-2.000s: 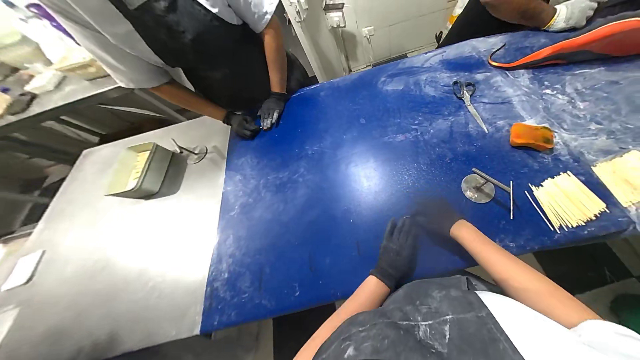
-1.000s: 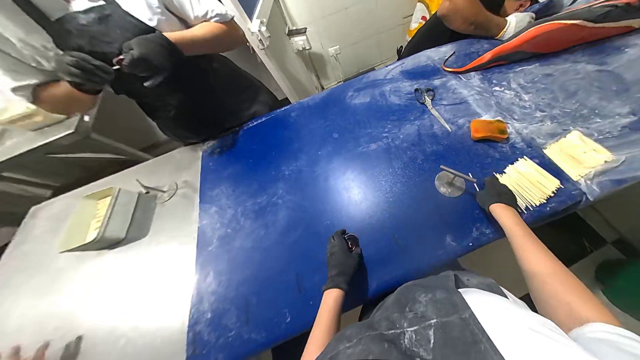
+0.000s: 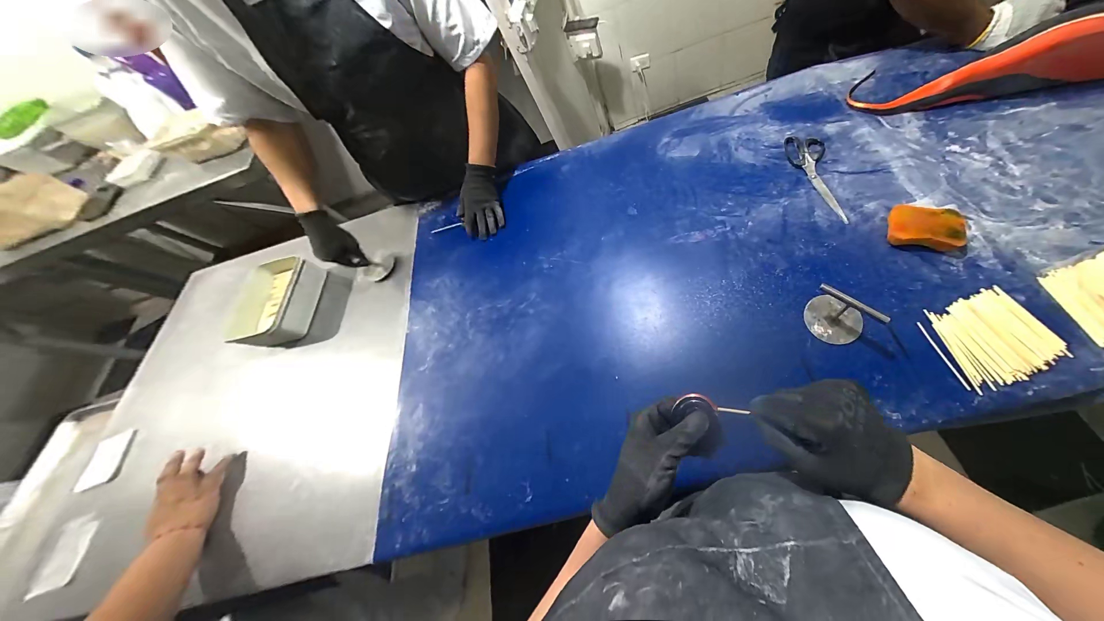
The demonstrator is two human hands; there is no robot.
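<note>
My left hand (image 3: 649, 461), black-gloved, holds a small round, dark disc with a red rim (image 3: 695, 409) between thumb and fingers, just above the blue work surface (image 3: 552, 345). A thin pale stick (image 3: 733, 411) reaches from the disc to my right hand (image 3: 832, 440), also black-gloved, whose fingers are closed on the stick's other end. Beyond my right hand lies a round metal press with a bar handle (image 3: 834, 319). Right of that is a fanned pile of pale sticks (image 3: 996, 339), with a second pile (image 3: 1082, 289) at the right edge.
Scissors (image 3: 815, 177) and an orange sponge (image 3: 927, 227) lie farther back. An orange and black mass (image 3: 1009, 69) is at the back right near a co-worker's gloved hand. At left, a co-worker touches another metal press (image 3: 377, 268) beside a metal tin (image 3: 278, 302); another person's bare hand (image 3: 185, 496) rests on the steel surface.
My right hand has come from the stick pile to beside my left, now with a stick. The co-worker's hands have lowered to the table, one onto the metal press.
</note>
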